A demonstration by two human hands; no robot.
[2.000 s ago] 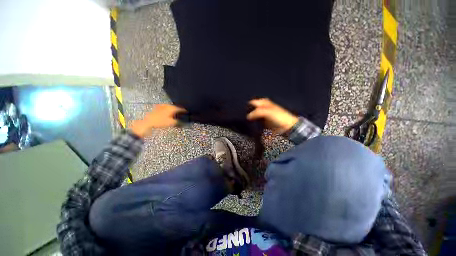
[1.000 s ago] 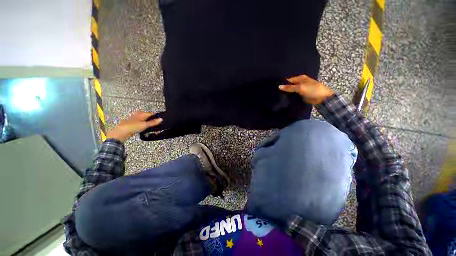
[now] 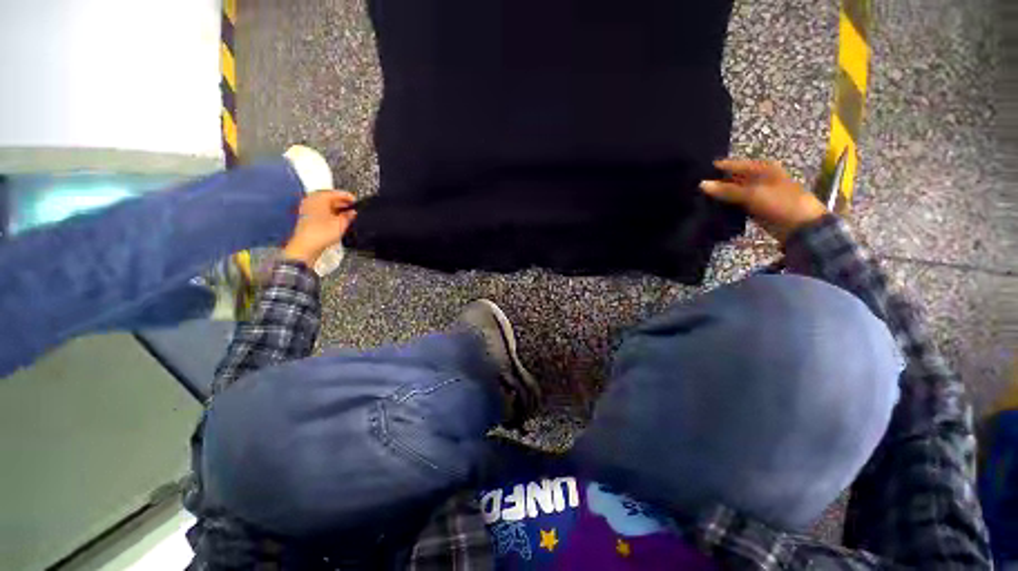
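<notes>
A wide black fabric panel (image 3: pixel 547 123) lies spread on the speckled floor in front of me. A darker band of black fabric lies across its near end; I cannot tell the two pieces apart clearly. My left hand (image 3: pixel 320 225) pinches the near left corner of the black fabric between thumb and fingers. My right hand (image 3: pixel 768 194) is at the right edge of the fabric, with its fingertips on the edge. The fabric under the right fingertips is too dark to show detail.
Yellow and black tape (image 3: pixel 851 78) runs along the floor on the right, with a shears blade (image 3: pixel 836 178) on it, partly hidden by my sleeve. Another person's jeans leg (image 3: pixel 156 245) and white shoe (image 3: pixel 309 170) reach in from the left, beside my left hand.
Another person's leg has come in from the left. My left hand has moved up and right, my right hand outward to the right edge. The fabric's near end is now stretched straighter.
</notes>
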